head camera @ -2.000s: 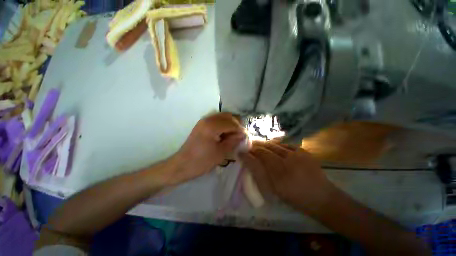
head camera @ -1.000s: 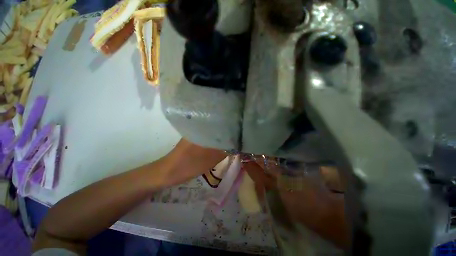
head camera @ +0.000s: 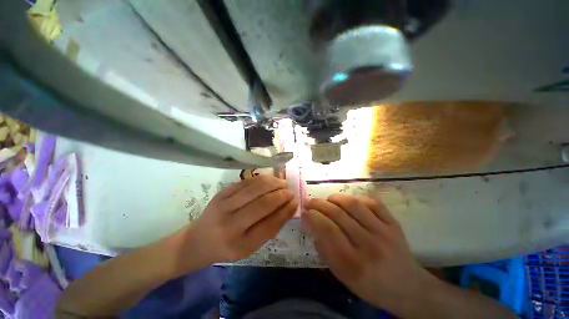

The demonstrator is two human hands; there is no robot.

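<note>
A narrow pinkish-lilac strip point(head camera: 296, 190) lies on the machine bed and runs up into the bright glow at the presser foot point(head camera: 285, 128). My left hand point(head camera: 252, 215) lies on the bed at the strip's left edge, its fingertips pressing on the strip. My right hand point(head camera: 355, 240) is at the strip's right edge, fingers bent together and fingertips touching or beside it. Whether a second layer lies under the strip cannot be told. The needle is lost in the glare.
The machine head point(head camera: 486, 56) spans the top, with a curved metal lever crossing the left. An orange-brown patch point(head camera: 437, 137) is right of the foot. Purple strips point(head camera: 59, 187) lie at left, yellow strips point(head camera: 14, 134) beyond. A blue basket point(head camera: 549, 280) is at lower right.
The view has shifted close over the machine. Both hands now show at the front of the foot, on either side of the strip. The pale yellow end seen below the foot before is out of sight.
</note>
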